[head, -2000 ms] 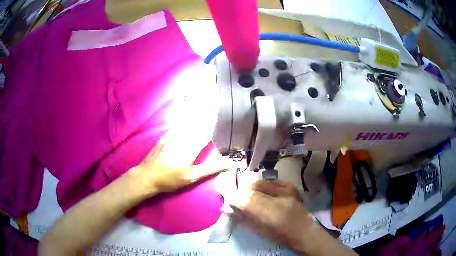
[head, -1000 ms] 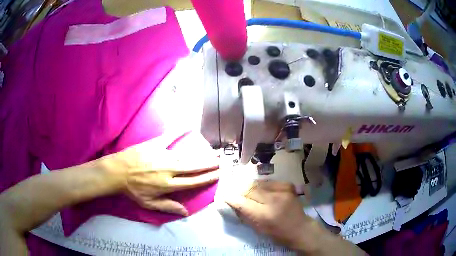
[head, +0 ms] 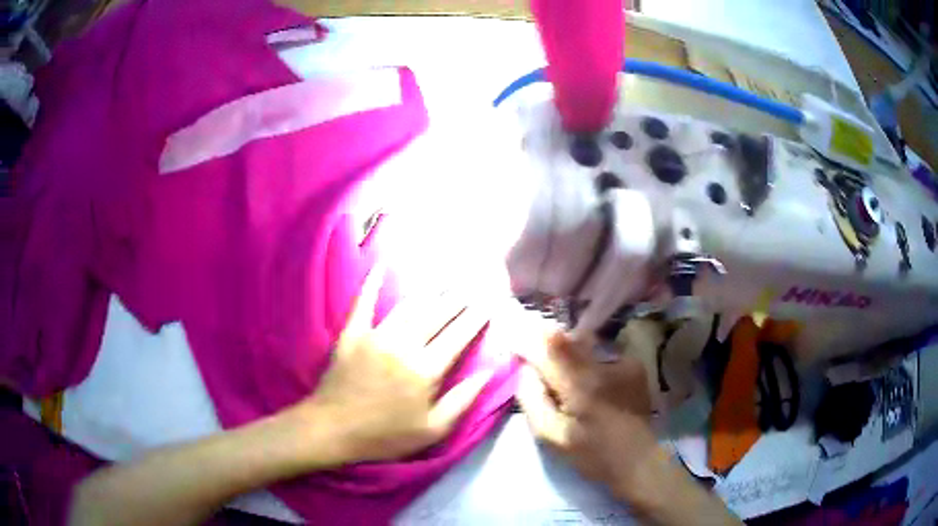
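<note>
The magenta garment panel (head: 237,247) lies spread left of the needle area, with a pale pink-white strip (head: 278,118) on its upper part. My left hand (head: 391,380) lies on the panel with fingers apart, fingertips toward the needle. My right hand (head: 586,396) is just below the presser foot area at the panel's right edge, fingers bent; glare and blur hide whether it grips anything. The presser foot and needle are lost in glare at the left end of the white sewing machine (head: 761,231).
A magenta strip (head: 581,62) hangs before the machine head. A blue tube (head: 710,87) runs behind. Orange scrap (head: 735,396), black-handled scissors (head: 779,385) and dark scraps (head: 843,411) lie under the arm. More magenta cloth (head: 36,462) is at lower left.
The panel has shifted and now bunches in folds near the needle. My left hand has moved right, fingers pointing more upward. The machine appears further right in view.
</note>
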